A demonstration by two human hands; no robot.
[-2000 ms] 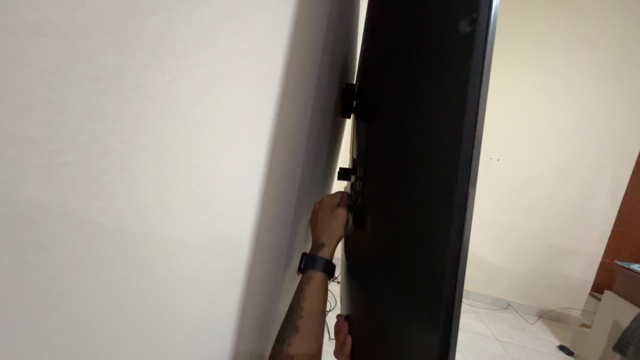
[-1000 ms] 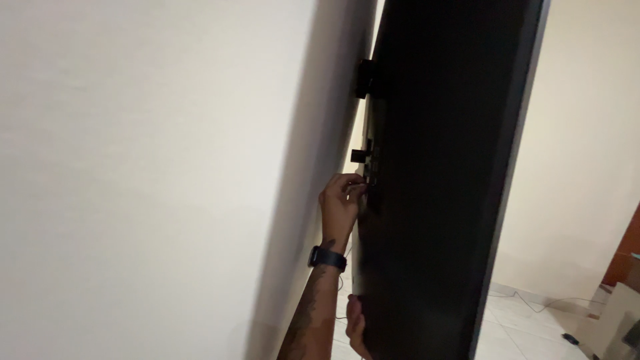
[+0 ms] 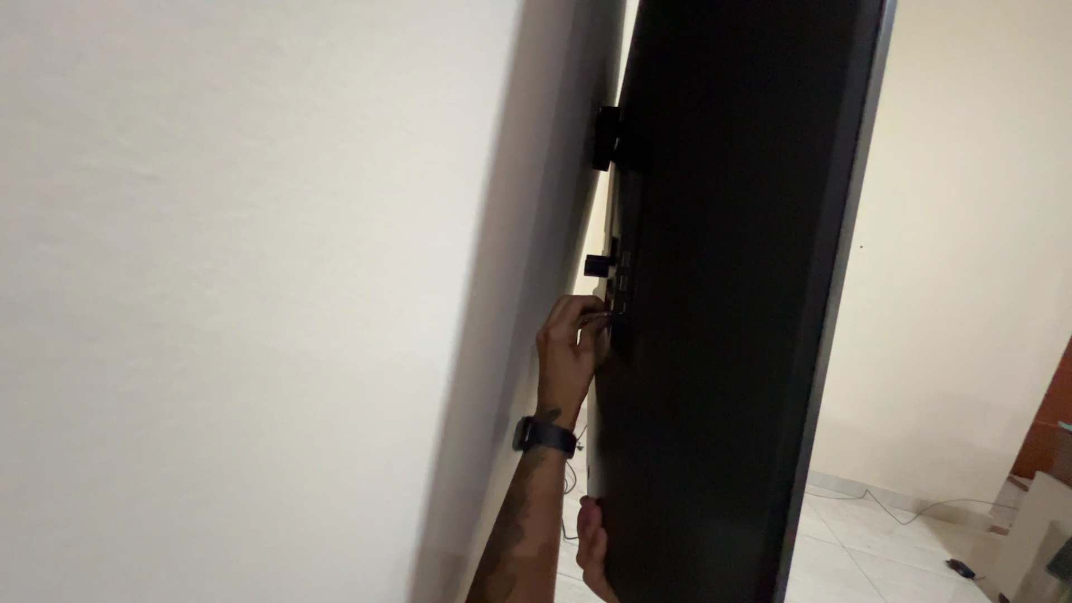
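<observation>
A large dark flat panel (image 3: 720, 335), seemingly a television, stands steeply tilted beside a pale wall, with a row of ports (image 3: 625, 283) near its left edge. My left hand (image 3: 574, 339), with a dark watch (image 3: 546, 436) on the wrist, has its fingertips pinched together against the lowest visible port; whether a small plug is between them is too dark to tell. Just above it a short black part (image 3: 597, 265) juts out, and higher up is a black bracket-like part (image 3: 606, 138). Low on the panel's left edge, my right hand (image 3: 591, 540) grips it, partly hidden.
The pale wall (image 3: 251, 293) fills the left side, close to my left arm. Thin cables (image 3: 569, 486) hang behind the panel. At the right are a tiled floor (image 3: 871, 557) with a cable (image 3: 904, 517), a small black object (image 3: 960, 569) and pale furniture (image 3: 1034, 536).
My left hand stays at the ports, its fingers shifting slightly into a pinch. My right hand remains at the panel's lower left edge.
</observation>
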